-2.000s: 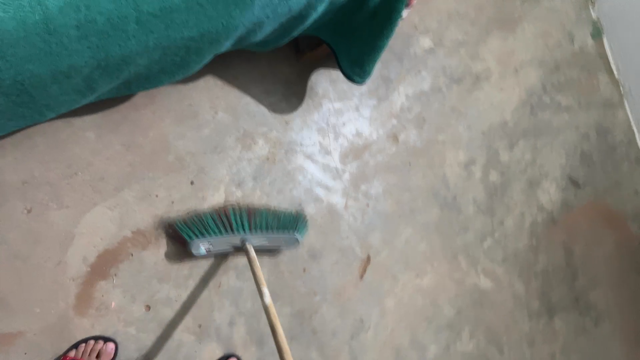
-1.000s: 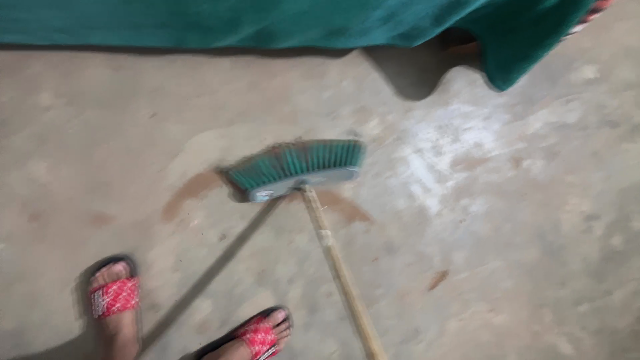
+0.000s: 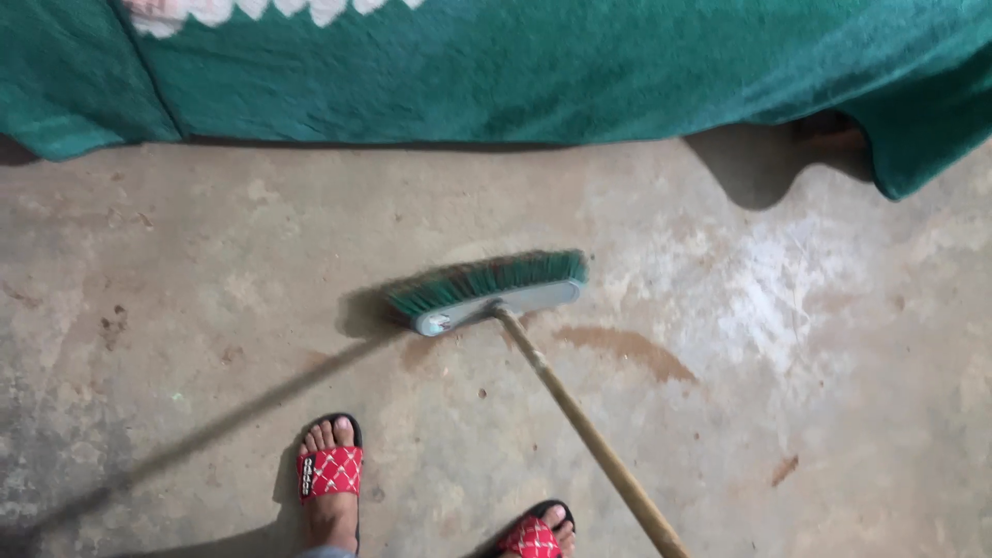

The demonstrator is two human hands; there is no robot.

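Note:
A push broom with green bristles and a grey head (image 3: 535, 299) rests on the concrete floor (image 3: 256, 256) near the middle of the view. Its wooden handle (image 3: 597, 442) slants down to the right and leaves the frame at the bottom edge. Neither my left hand nor my right hand shows, so what holds the handle is hidden. A curved streak of reddish-brown dirt (image 3: 632, 349) lies to the right of the broom head, with smaller patches just beneath the head.
A green blanket (image 3: 465, 85) hangs across the top, its corner drooping at the right. My feet in red patterned slide sandals (image 3: 332, 471) stand at the bottom, the other sandal (image 3: 533, 536) partly cut off. A small brown scrap (image 3: 784, 470) lies at the lower right.
The view has shifted left. The broom head, left of the curved dirt streak now, was over or beside it earlier. Both sandals show now; two seconds ago only their tips did.

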